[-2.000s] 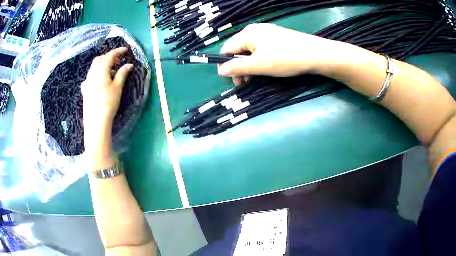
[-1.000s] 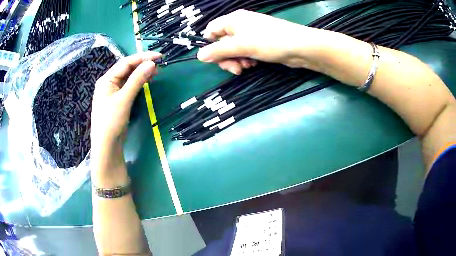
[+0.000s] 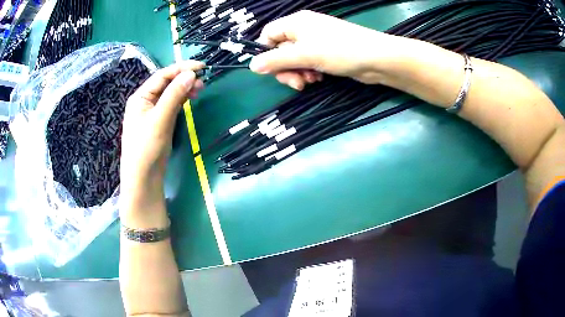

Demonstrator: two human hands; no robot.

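Observation:
My right hand [image 3: 291, 52] is closed on black cables [image 3: 229, 66] with a white marker, their ends pointing left. My left hand [image 3: 170, 86] pinches at the tip of one cable, thumb against forefinger; whether a sleeve is between the fingers is hidden. A clear plastic bag [image 3: 32, 124] full of short black sleeves [image 3: 90, 133] lies open left of my left hand. A cable bundle [image 3: 334, 114] with white markers [image 3: 271, 129] lies below and beyond my right hand.
Another cable bundle [image 3: 214, 13] lies at the top, and one more [image 3: 65, 28] at top left. A yellow line [image 3: 197, 151] crosses the green bench between bag and cables. A printed card [image 3: 323, 290] is at the bottom, beyond the bench edge.
My left hand has left the bag and moved right to the cable tip. My right hand has moved slightly up and left with its cables. Since one second ago, little has changed.

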